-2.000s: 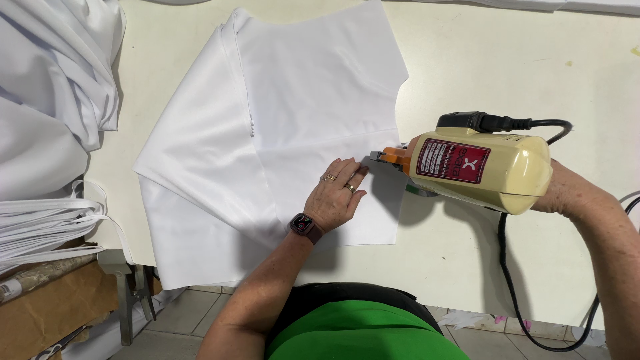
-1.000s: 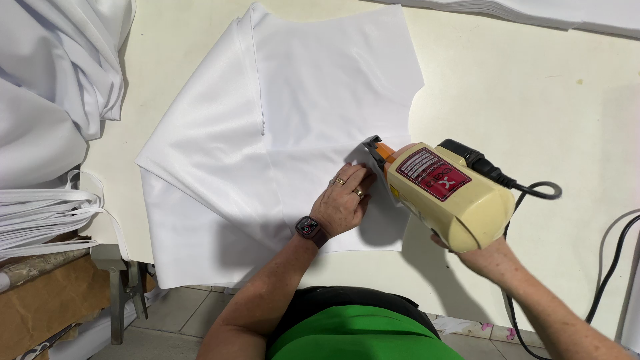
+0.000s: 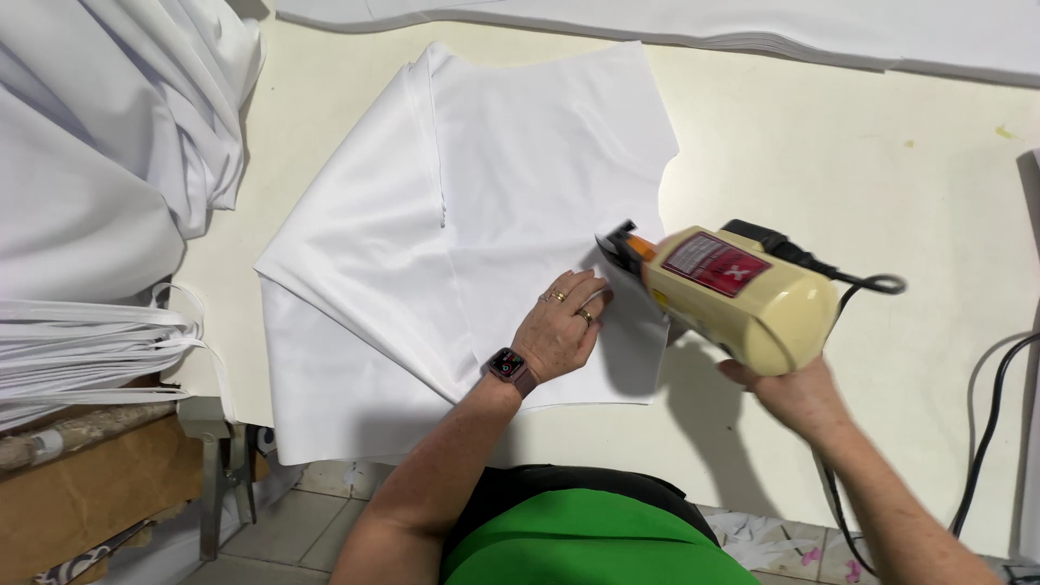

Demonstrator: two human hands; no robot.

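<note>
White satin-like fabric (image 3: 536,162) lies on the pale table, with a folded-over part on its left side. My left hand (image 3: 561,325), with rings and a smartwatch at the wrist, rests flat on the lower middle of the fabric and holds nothing. A cream handheld electric cloth cutter (image 3: 743,301) with an orange part and a dark front end leans over the fabric, its tip just above and right of my left fingers. My right hand (image 3: 784,390) holds the cutter from behind and below; its body hides most of those fingers.
Stacked white fabric layers (image 3: 731,36) run along the table's far edge. Draped white cloth (image 3: 97,146) and a bundle of white strips (image 3: 89,349) lie at the left, above a metal clamp or bracket (image 3: 213,455). The black power cord (image 3: 987,439) trails down the right side.
The cutter has swung to a steeper slant, its rear end now lower, and my right hand has moved down with it. My left hand remains on the fabric. The view has shifted slightly.
</note>
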